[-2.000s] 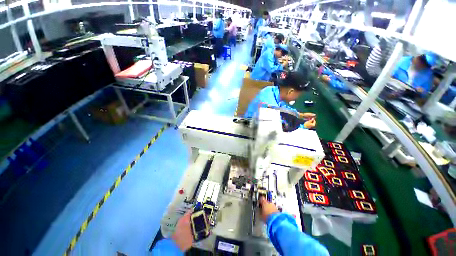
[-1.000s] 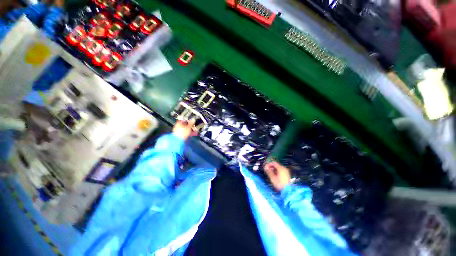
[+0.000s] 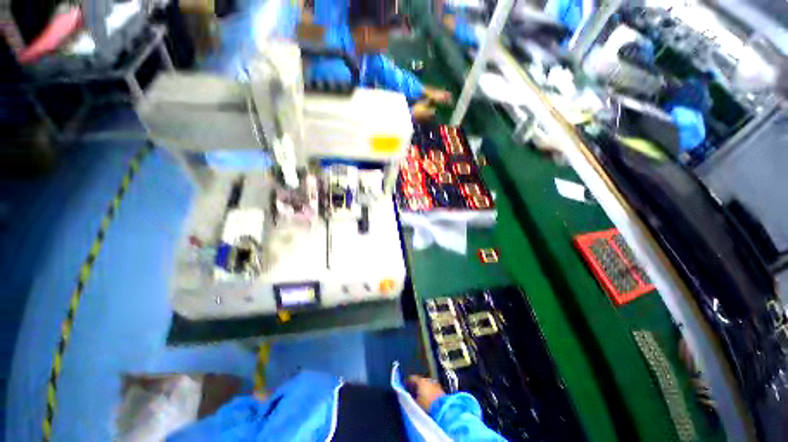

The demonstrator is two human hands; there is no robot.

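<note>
The shiny black blister tray point(image 3: 510, 371) lies on the green bench, with several pale-framed housings point(image 3: 484, 324) in its upper left part. My right hand point(image 3: 423, 393) is blurred, low beside the tray's left edge; whether it holds anything cannot be told. My left sleeve shows at the bottom, but the left hand is not distinguishable. The cream-white benchtop machine point(image 3: 294, 250) stands ahead to the left. Its left fixture point(image 3: 244, 257) has a blue clamp and sits forward; its right fixture point(image 3: 343, 198) is farther back, near the gantry. Their contents are blurred.
Red-framed housings point(image 3: 432, 177) lie in black trays beyond the bench's near part, over whitish film point(image 3: 439, 231). One red-framed housing point(image 3: 489, 255) lies alone. A red-orange parts tray point(image 3: 615, 266) and pale small-parts strips point(image 3: 664, 384) lie right. A carton point(image 3: 216, 395) is on the floor. Workers sit beyond.
The view has swung from the blister tray back towards the machine. My hands have drawn away from the tray towards my body; the left is no longer clearly seen.
</note>
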